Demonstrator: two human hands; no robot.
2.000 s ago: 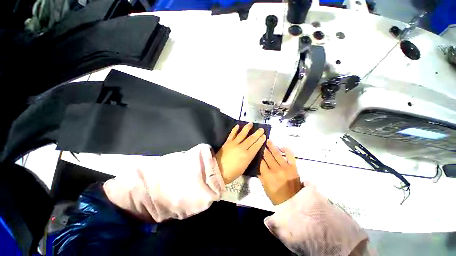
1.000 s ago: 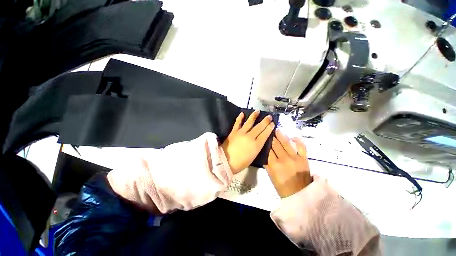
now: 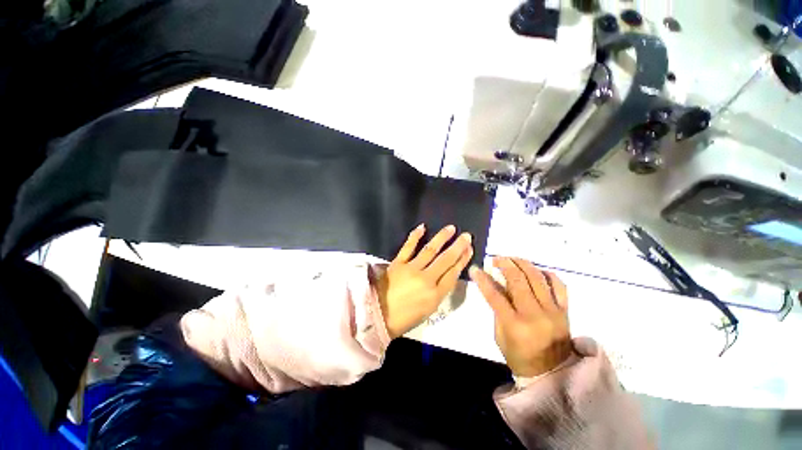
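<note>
A long black cut panel (image 3: 290, 198) lies flat on the table, its right short end just left of the presser foot and needle (image 3: 531, 198). Another black panel (image 3: 273, 123) shows behind it. My left hand (image 3: 426, 277) lies flat with spread fingers on the panel's lower right part. My right hand (image 3: 528, 312) rests on the table right of the panel, its thumb and index fingertips near the lower right corner; whether they touch it I cannot tell. It holds nothing.
The white sewing machine head (image 3: 563, 105) stands at the right, with a control panel (image 3: 739, 211). Slim black snips (image 3: 673, 268) lie right of the needle. A stack of black pieces (image 3: 202, 44) is at the upper left. Dark material hangs at the lower left.
Both hands have moved down toward the front edge, away from the needle. The right hand has moved off the panel's edge to the right. The panel's right end is now uncovered. The view has shifted.
</note>
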